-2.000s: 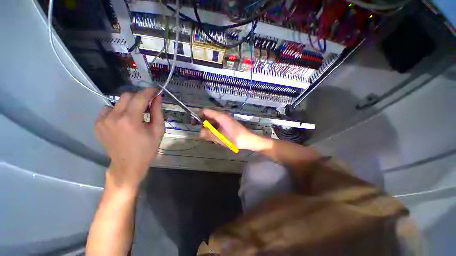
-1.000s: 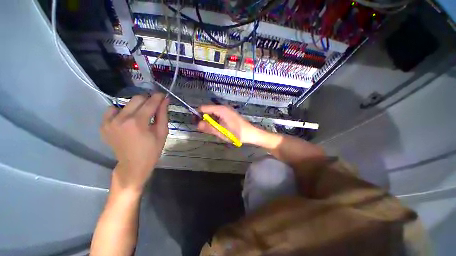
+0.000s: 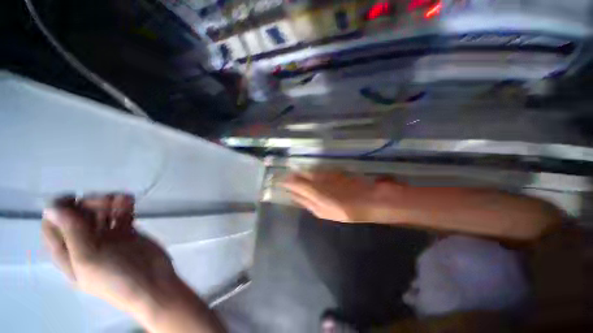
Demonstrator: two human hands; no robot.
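Observation:
The frame is strongly blurred. My left hand (image 3: 104, 244) is at the left in front of the pale cabinet door, its fingers curled; a faint thin line runs near its fingertips, but I cannot tell whether it holds it. My right hand (image 3: 335, 195) reaches left along the cabinet's lower edge, fingers stretched out and palm side hidden. No tool shows in it. A pale cable (image 3: 97, 78) hangs in an arc at the upper left and meets the top edge of the door.
The cabinet door (image 3: 97, 149) fills the left side. Modules (image 3: 286, 32) with red lights are at the top, above pale horizontal rails (image 3: 442, 146). Dark floor (image 3: 338, 253) and a light-coloured rounded shape, perhaps my knee (image 3: 468, 276), are below.
The view has swung and come closer to the cabinet. My left hand has moved left and down, away from the cable crossing. The yellow-handled tool no longer shows at my right hand.

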